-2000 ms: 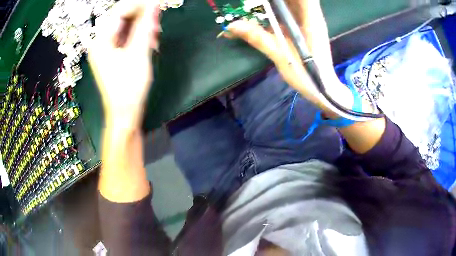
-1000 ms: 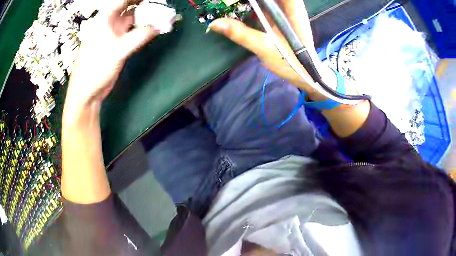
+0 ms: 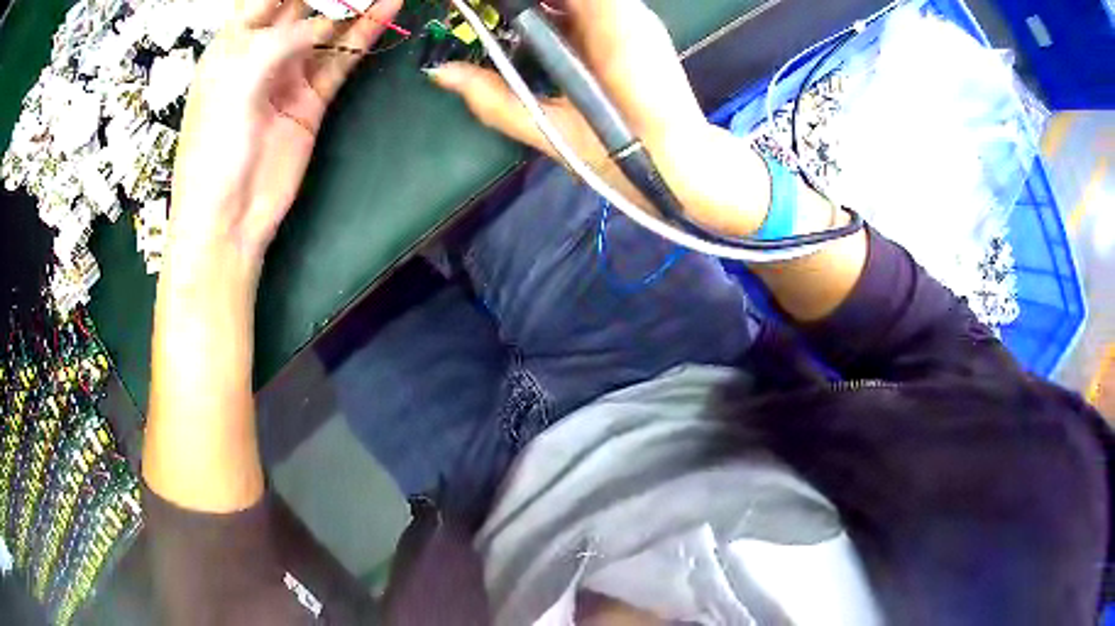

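Observation:
My left hand [image 3: 263, 116] is at the top left, its fingers on a white housing [image 3: 339, 6] that is cut off by the top edge. Red and dark wires run from there towards a small green circuit board [image 3: 455, 34] with a yellow component. My right hand [image 3: 611, 110] is beside the board and holds the dark soldering iron [image 3: 577, 86]. The iron's tip is not visible. Its cord curves over the wrist with the blue band. Whether my right fingers also touch the board is unclear.
White housings [image 3: 92, 135] lie piled on the green mat [image 3: 355, 208] at left. Rows of waiting boards [image 3: 49, 465] are at lower left. A blue tote [image 3: 1052, 281] with a clear plastic bag [image 3: 935, 122] and small parts is at right. The mat's front edge crosses above my lap.
My left hand has gone from the pile to beside the board with a white housing. The board and my right hand with the iron appear further left as the view shifts.

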